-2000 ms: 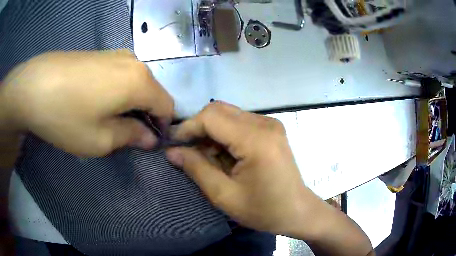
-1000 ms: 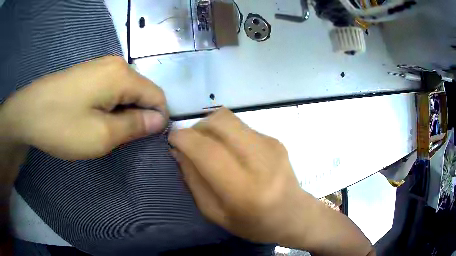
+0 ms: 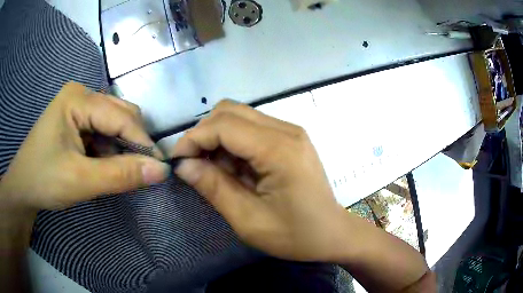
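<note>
A dark and white finely striped fabric panel (image 3: pixel 166 229) runs from the upper left down to the bottom middle, partly under my hands. My left hand (image 3: pixel 86 151) pinches the fabric's edge between thumb and fingers. My right hand (image 3: pixel 264 183) pinches a small dark bit of the same edge, its fingertips almost touching those of my left hand. The fingertips hide how the edge is folded there.
The shiny slide plate (image 3: pixel 140 37) and a brown block (image 3: pixel 205 22) lie at the upper left. A round metal disc (image 3: pixel 245 12) sits beside them. A wooden tray (image 3: pixel 494 86) of metal bits stands at the right end of the white table (image 3: pixel 395 114).
The view has shifted, so the machine bed appears higher and further left. Both hands remain at the fabric edge, and my right fingers have come round to pinch it against my left fingertips.
</note>
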